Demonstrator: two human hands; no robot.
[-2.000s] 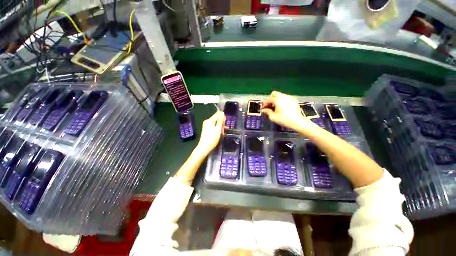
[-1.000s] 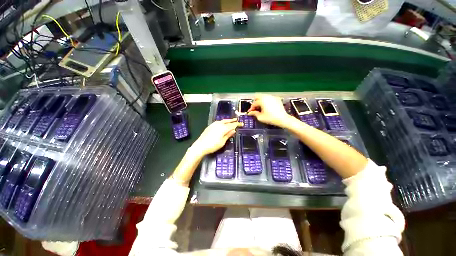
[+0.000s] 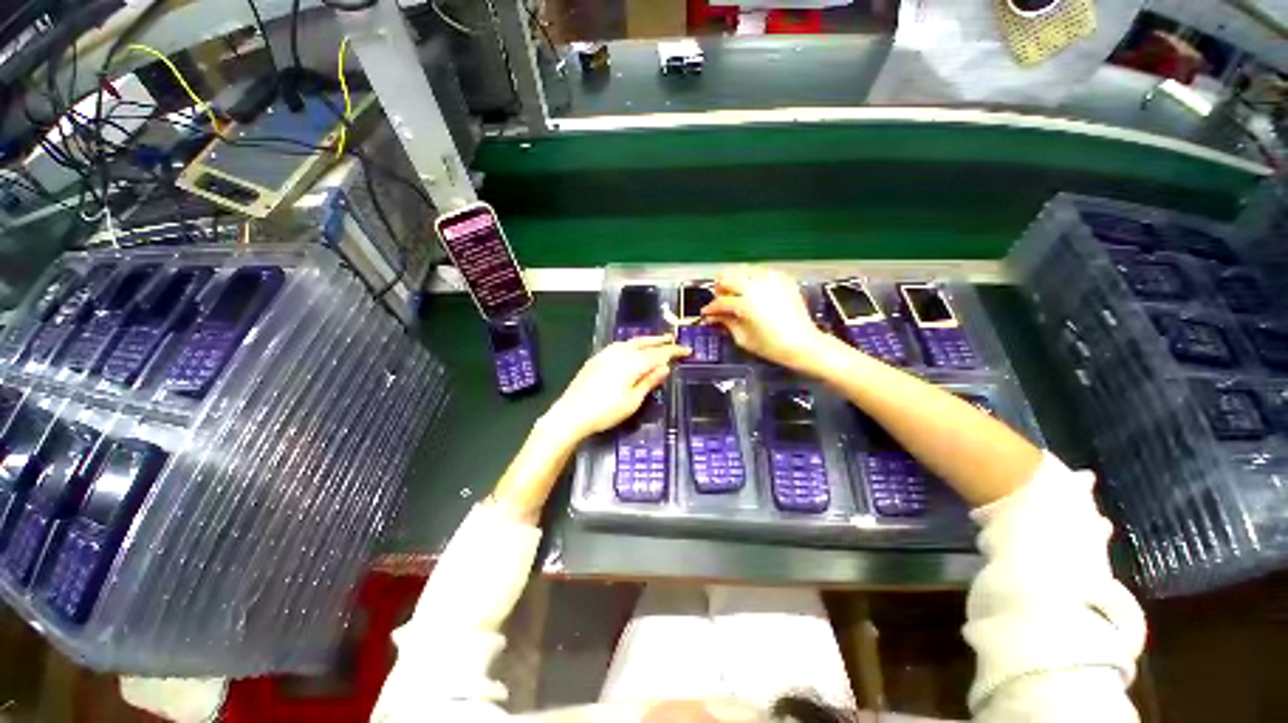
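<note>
A clear tray [image 3: 833, 531] lies in front of me with purple keypad phones in two rows. My right hand [image 3: 760, 314] is at the second phone [image 3: 702, 342] of the back row, its fingertips together at the screen's lower right corner. My left hand [image 3: 622, 381] rests over the same phone's left edge, fingertips at its keys. A cream-gold border [image 3: 684, 304] shows around that screen. Two back-row phones at the right [image 3: 853, 300] also have such borders. The front-row phones [image 3: 713, 438] show dark screens. Whether my fingertips pinch a small piece is too small to tell.
Stacked trays of purple phones stand at the left [image 3: 304, 494] and right [image 3: 1116, 410]. A lit smartphone [image 3: 485, 261] leans by the metal post [image 3: 410, 106], with a loose keypad phone [image 3: 514, 360] below it. A green conveyor belt [image 3: 848, 184] runs behind the tray.
Since two seconds ago my left hand has moved right, from the first back-row phone to the second. My right hand has stayed at the second phone. The view has shifted slightly.
</note>
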